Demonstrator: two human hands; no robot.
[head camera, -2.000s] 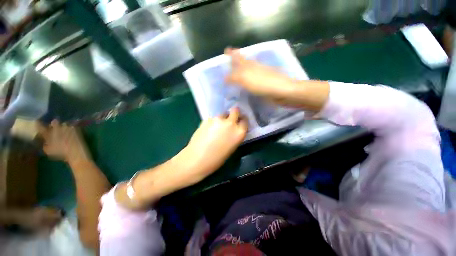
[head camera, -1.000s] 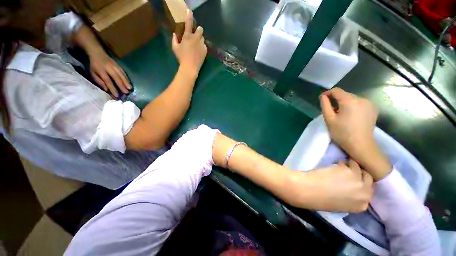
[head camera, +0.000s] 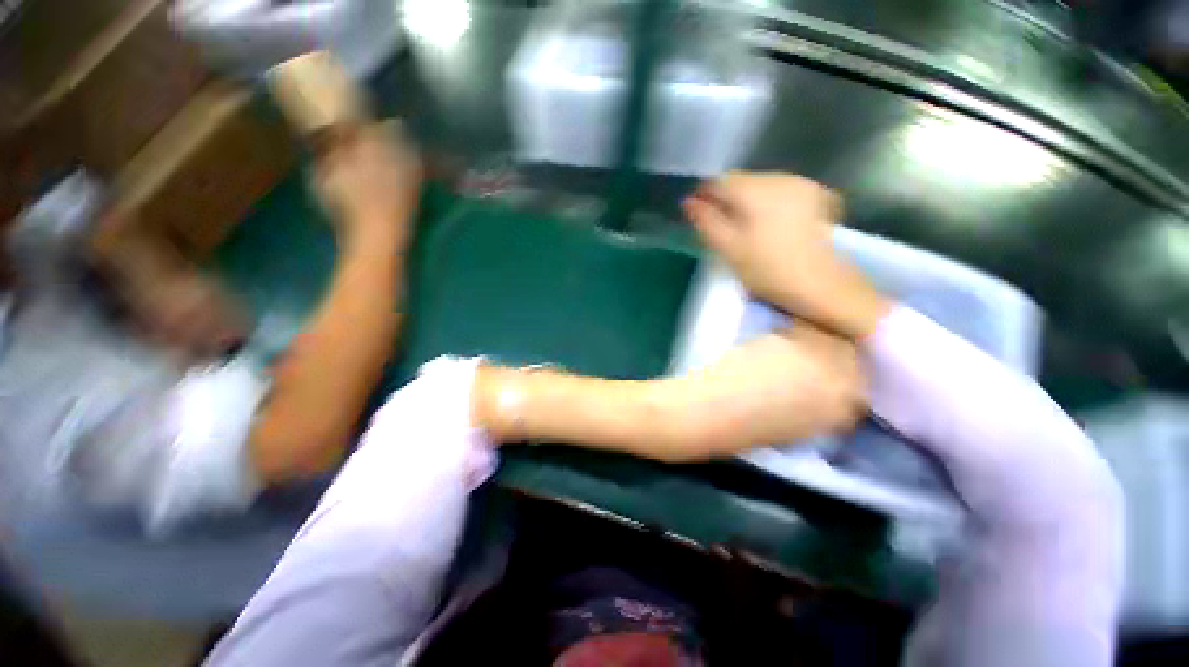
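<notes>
A white foam box (head camera: 1011, 306) lies on the green bench at centre right, tilted in view. Greyish wrapped contents (head camera: 893, 456) show inside it, partly under my arms. My left hand (head camera: 815, 384) reaches across the box from the left, blurred; its fingertips are hidden by my right forearm. My right hand (head camera: 769, 235) is above the box's upper left side, past my left hand, with its fingers curled; blur hides whether it holds anything. My two arms cross or nearly touch at the wrists.
A second foam box (head camera: 704, 124) stands on the shiny line surface behind a green upright (head camera: 635, 117). At left a neighbour's hand (head camera: 365, 183) holds a small carton (head camera: 313, 91), near brown cartons (head camera: 202, 163). A whitish pile (head camera: 1147, 502) is at far right. The green bench edge runs across.
The view has swung, first left, then partly back; the box sits further left and higher than one second ago. My hands stay over it. The neighbour's small carton remains in hand.
</notes>
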